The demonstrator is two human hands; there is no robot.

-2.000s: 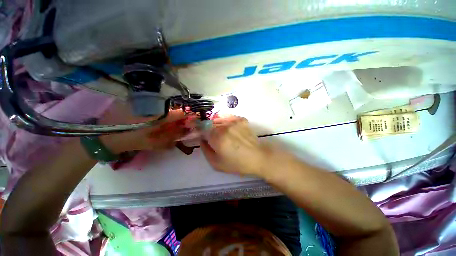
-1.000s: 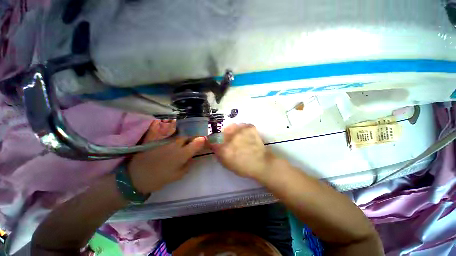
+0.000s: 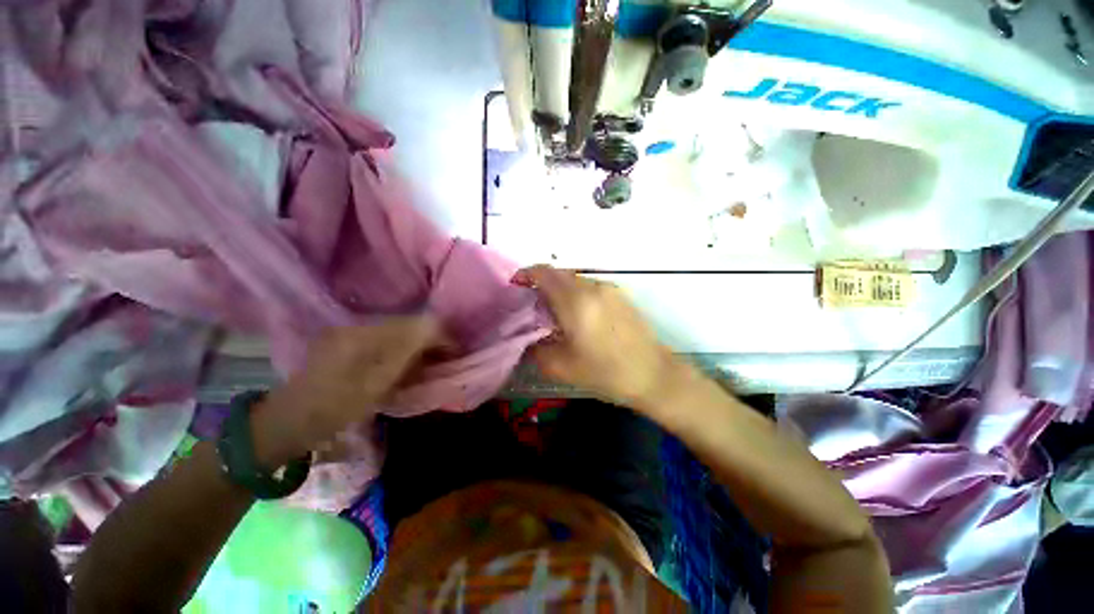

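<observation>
A dusty pink garment panel (image 3: 468, 288) lies over the front of the white machine bed and joins a heap on the left. My right hand (image 3: 588, 324) grips its right end between thumb and fingers. My left hand (image 3: 360, 372), blurred, lies on the folded pink fabric; its fingertips are not clear. The presser foot and needle area (image 3: 558, 156) of the sewing machine (image 3: 888, 72) is above and away from both hands, washed out by bright light. No fabric is seen under it.
The pink and grey-white heap (image 3: 156, 216) covers the left side. A yellow-beige paper label (image 3: 866, 286) lies on the bed at the right. A pale cable (image 3: 984, 283) crosses the right side. Shiny pink pieces (image 3: 948, 468) hang at lower right. Green material (image 3: 282, 558) shows below.
The view has shifted. Both hands have moved from the needle area toward the bed's front edge. The pink panel now shows between them, held by my right hand.
</observation>
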